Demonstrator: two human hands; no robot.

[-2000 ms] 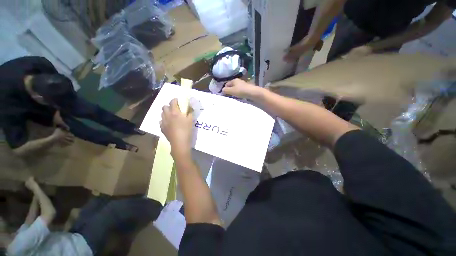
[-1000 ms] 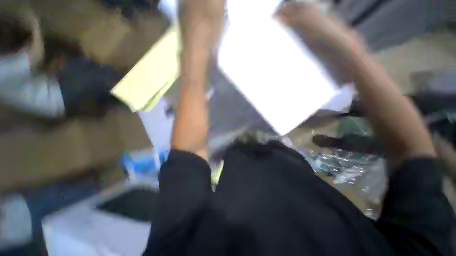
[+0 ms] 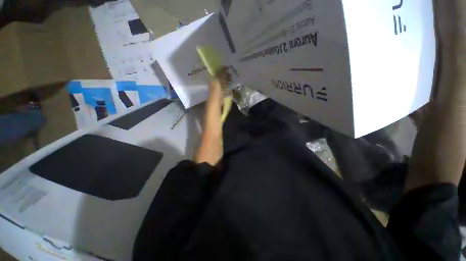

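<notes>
My left hand [image 3: 219, 84] is small and dark at the fingers, closed around a pale yellow label sheet [image 3: 208, 60]. Part of the sheet sticks up before a white carton end panel [image 3: 179, 56] marked FURRION, and another part hangs below the hand. A large white soundbar carton [image 3: 286, 46] with "Aurora" and FURRION print stands tilted at the upper right, its bright end face towards the right. My right forearm runs up the right edge beside it; the hand is cut off by the frame. No small sticker can be made out.
A large white carton [image 3: 102, 219] with black pictures lies at the lower left. Blue-and-white printed sheets [image 3: 110, 97] are behind it. Another white printed carton or sheet [image 3: 120, 46] is at the upper left, near brown cardboard [image 3: 48, 56]. Clear plastic wrap [image 3: 322, 152] shows at centre right.
The view has swung down and left. The white carton now shows its printed side. The yellow sheet shows smaller, in my left hand. My right hand has left the picture.
</notes>
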